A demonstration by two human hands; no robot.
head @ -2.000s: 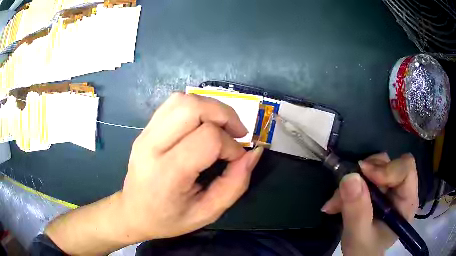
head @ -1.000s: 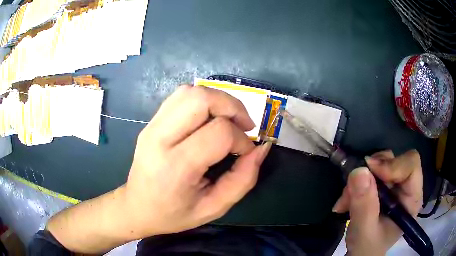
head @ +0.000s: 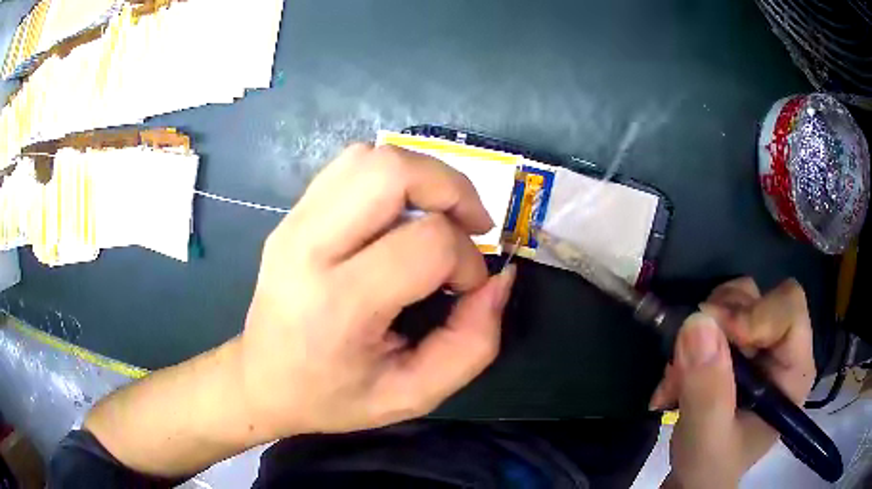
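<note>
A white display module (head: 459, 174) with a yellow edge strip lies in a dark-rimmed flat housing (head: 604, 212). An orange flex cable (head: 527, 205) on a blue strip crosses the middle. My left hand (head: 382, 296) is bare and pinches thin solder wire (head: 239, 200) between thumb and fingers at the strip's lower end; the palm covers the module's lower left. My right hand (head: 731, 372), cut off by the bottom edge, holds a black-handled soldering iron (head: 660, 313). Its silver tip touches or nearly touches the strip's lower part. Thin smoke rises from there.
Stacked white and yellow modules (head: 143, 76) lie at upper left, with another stack (head: 115, 205) below them. A red-and-white tin (head: 784, 177) with shiny silver filling stands at right. A spiral wire guard (head: 827, 43) is at upper right. Cords hang at the right edge.
The iron tip has moved from the strip's upper part to its lower part. The solder end has moved down too. Smoke now shows. The view has shifted slightly.
</note>
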